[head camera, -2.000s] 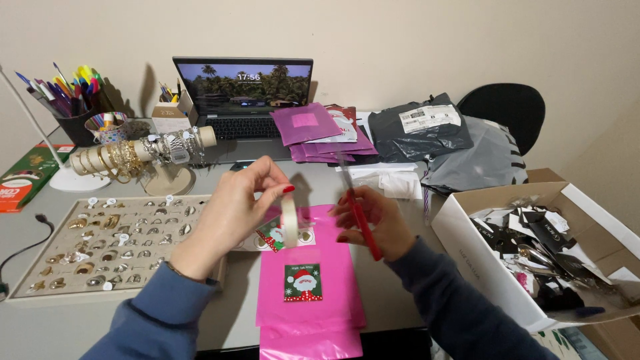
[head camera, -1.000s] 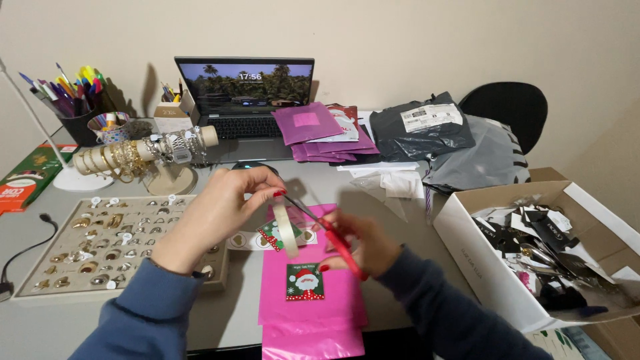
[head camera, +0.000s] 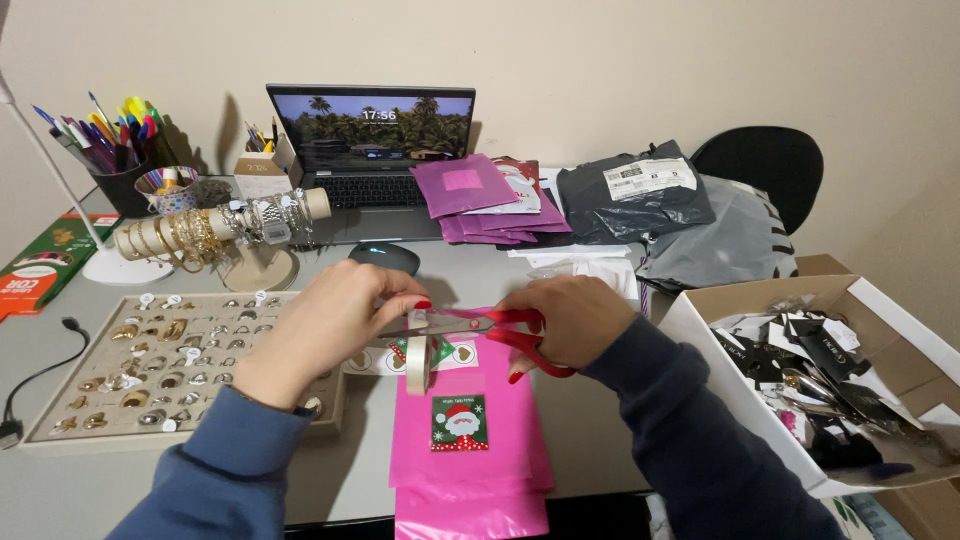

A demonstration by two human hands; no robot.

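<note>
My left hand pinches the end of a clear tape, and its roll hangs below the fingertips. My right hand grips red-handled scissors, whose parted blades point left across the tape just under my left fingers. Beneath lie pink plastic mailer bags, with a green Santa card on top. A strip of round heart stickers and another green card are partly behind the tape roll.
A tray of rings and a bracelet stand sit at left. Behind are a laptop, mouse, purple packets and a dark parcel. An open box of tagged items stands at right.
The scissors, upright two seconds ago, have turned to lie nearly level, and their blades have come leftward to the tape. My left hand keeps its hold on the tape.
</note>
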